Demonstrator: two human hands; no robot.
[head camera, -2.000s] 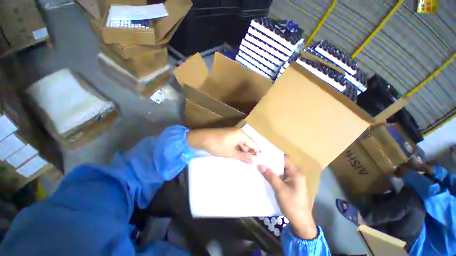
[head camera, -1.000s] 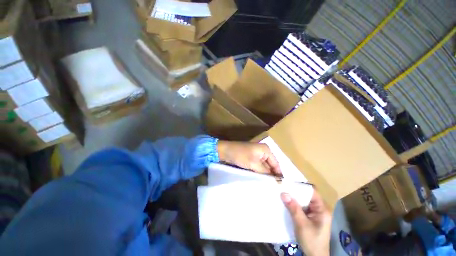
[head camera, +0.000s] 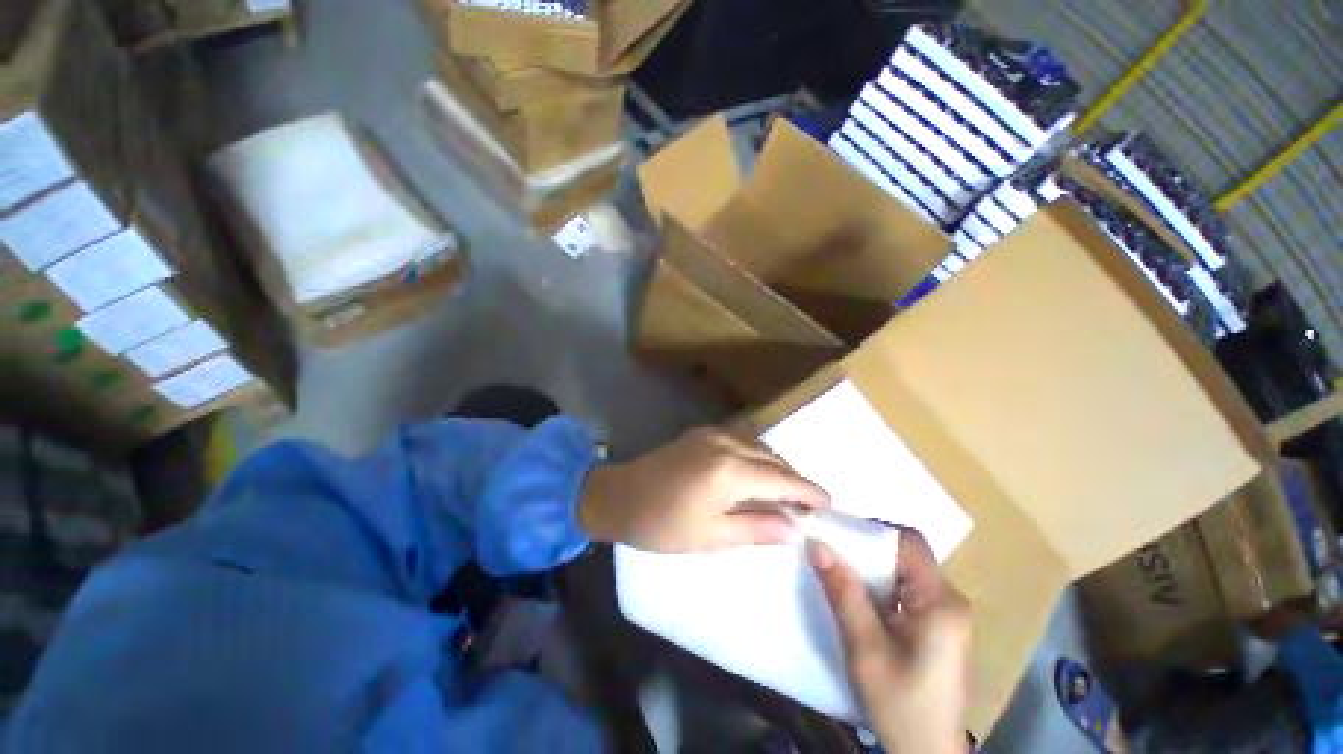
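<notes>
A white separator sheet is held in front of me over the near part of the open carton. My left hand grips its upper edge with bent fingers. My right hand pinches its right corner between thumb and fingers. The fingertips of both hands nearly meet there. Another white sheet lies flat in the carton beyond my hands, beside the raised lid flap. The carton's near contents are mostly hidden by the held sheet and my right hand.
A second open carton stands behind. Striped trays are stacked at the back right. A white sheet stack sits on a low box at left, beside labelled cartons. A printed carton and part of a person are at right.
The two offset white sheets in my hands now look like one, tilted and bunched at the right corner. My hands are closer together. More of the flat sheet in the carton shows.
</notes>
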